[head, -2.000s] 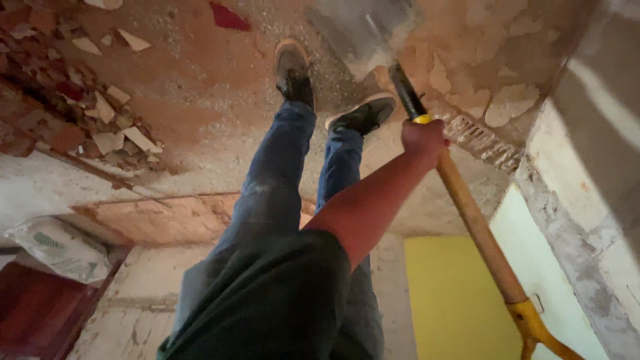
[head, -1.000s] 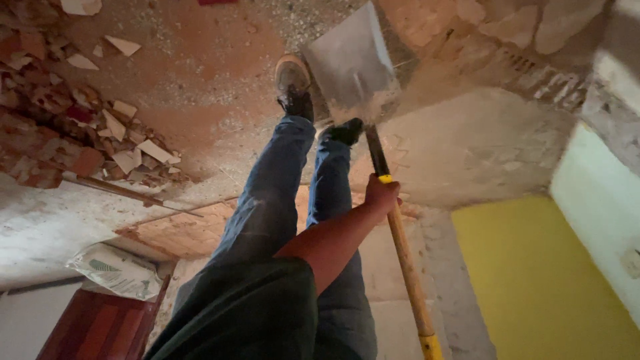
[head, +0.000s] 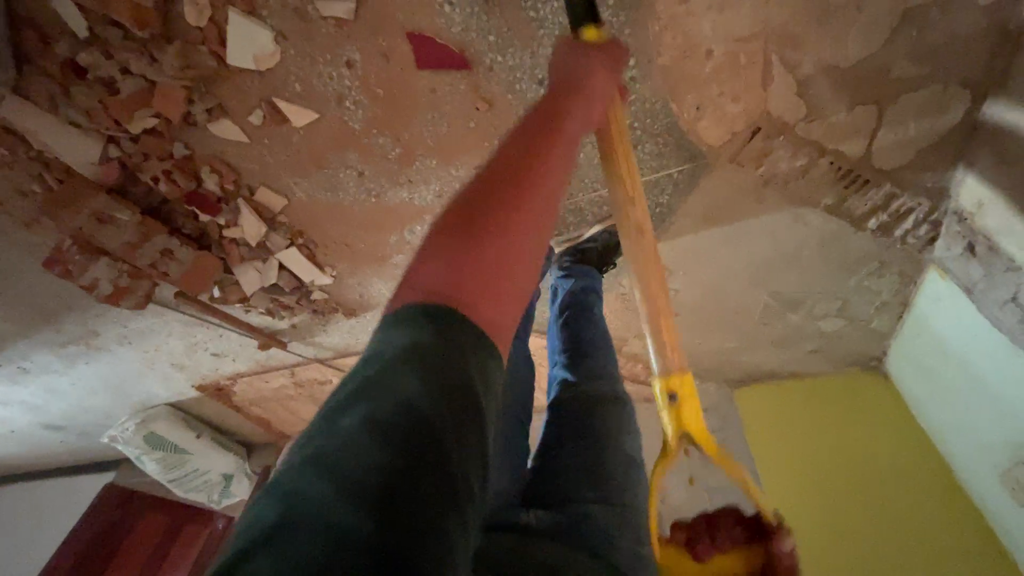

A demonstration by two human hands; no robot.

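My left hand [head: 588,76] is closed around the lower end of a shovel's wooden shaft [head: 636,232], at the yellow collar where the black socket begins. At the bottom right, my right hand [head: 732,534] grips the shovel's yellow D-handle [head: 680,408]. The shaft slants between both hands, passing in front of the floor and beside my jeans. The blade lies outside the top of the view. One dark shoe [head: 590,250] shows behind the shaft; my left arm hides the other.
Broken brick and tile rubble [head: 168,176] is heaped at the left. A dark red fragment [head: 436,52] lies on the rough floor. A white plastic sack [head: 184,456] is at the lower left, a yellow panel [head: 848,472] at the lower right. Patchy broken plaster [head: 880,128] shows at the upper right.
The shovel blade, visible in both earlier frames, is out of view. The D-handle and my right hand now show at the bottom right. My left hand appears farther up the view, still on the shaft.
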